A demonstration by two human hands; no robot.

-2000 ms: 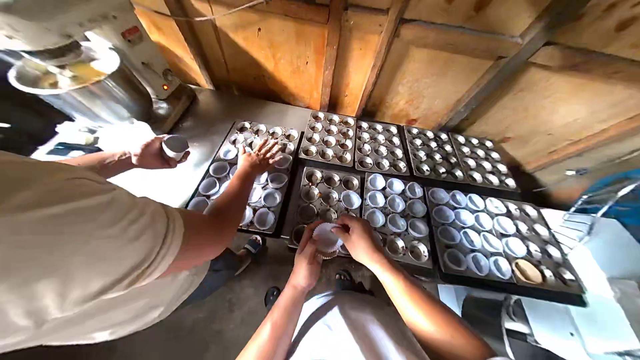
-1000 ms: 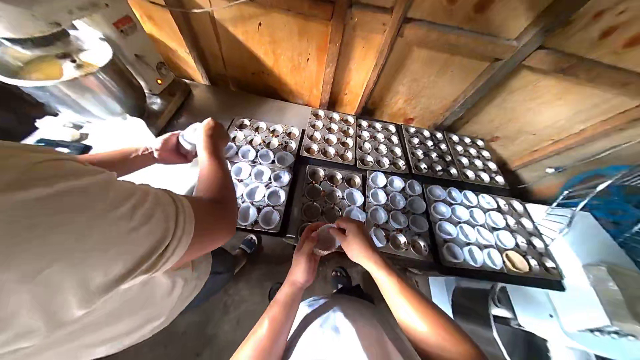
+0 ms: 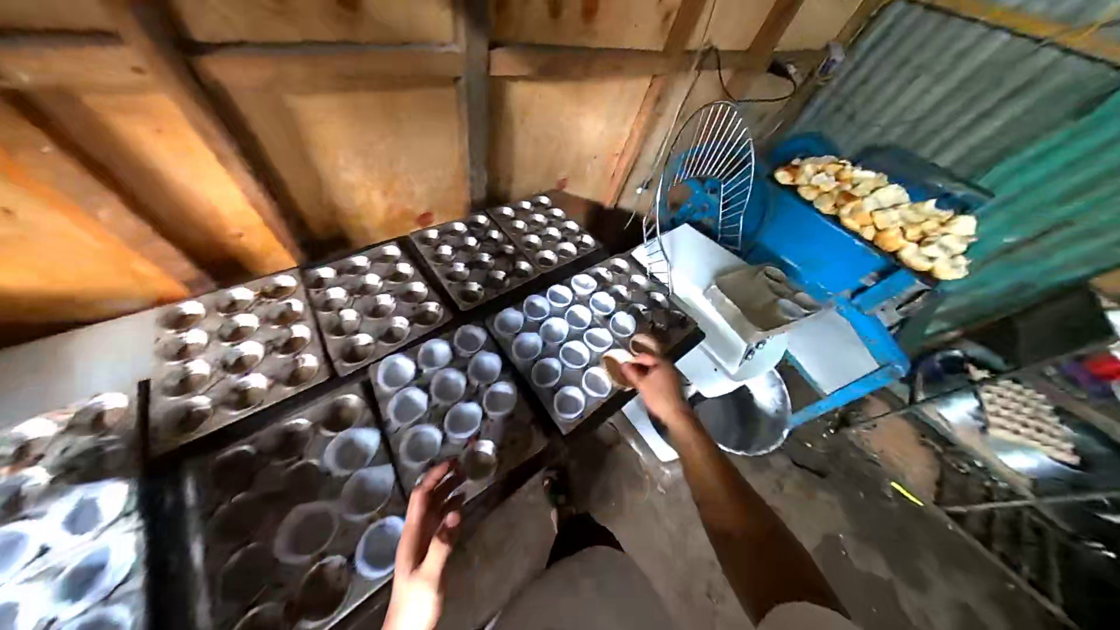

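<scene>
My left hand [image 3: 429, 525], fingers spread and holding nothing, is beside the near edge of a metal muffin pan [image 3: 512, 437] with white paper baking cups [image 3: 448, 385] in most of its wells. My right hand [image 3: 649, 382] reaches over the pan to the right, its fingertips closed on the rim of a tan paper baking cup [image 3: 616, 367]. Another tan cup [image 3: 645, 344] is just behind it. White cups [image 3: 574, 354] fill the left part of this pan. The pan at the lower left [image 3: 350, 604] holds several white cups among bare wells.
Muffin pans [image 3: 311, 350] without paper cups line the wooden wall [image 3: 350, 157]. At the right are a wire fan guard [image 3: 726, 175], a white container [image 3: 744, 341], a metal bowl [image 3: 744, 416] and a blue stand [image 3: 814, 254] bearing bread pieces [image 3: 884, 214]. Egg trays [image 3: 1024, 416] are farther right.
The view has swung right, and the other person is out of it. Both hands were together on white paper cups; now they are apart, the right at a tan cup, the left empty.
</scene>
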